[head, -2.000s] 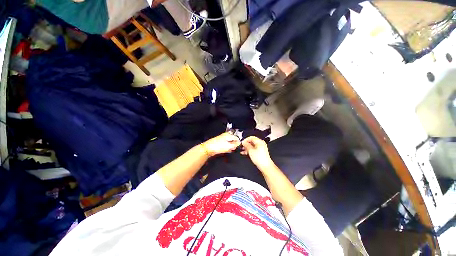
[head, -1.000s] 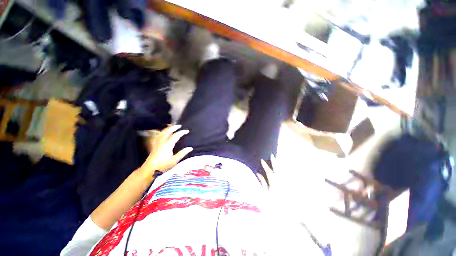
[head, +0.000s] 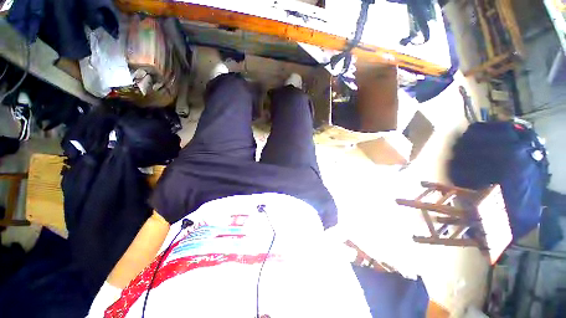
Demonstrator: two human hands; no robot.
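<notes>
Neither of my hands shows. My left forearm comes down to the edge of the dark cloth at my lap point(head: 233, 177), and the hand is hidden there. My right hand and forearm cannot be made out. Dark garment pieces point(head: 102, 192) with small white patches lie in a heap left of my legs, partly over a yellow wooden stool point(head: 46, 192).
The wood-edged machine table point(head: 279, 31) crosses the top, with dark strips hanging over its edge. An open carton point(head: 378, 99) stands below it. At the right are a wooden stool point(head: 456, 214) and a dark bundle point(head: 496, 168). White bags and cloth lie upper left.
Two seconds ago both hands met over the lap at small pale bits; now neither shows. The view has swung right, bringing the carton and right stool in. The dark heap now lies left.
</notes>
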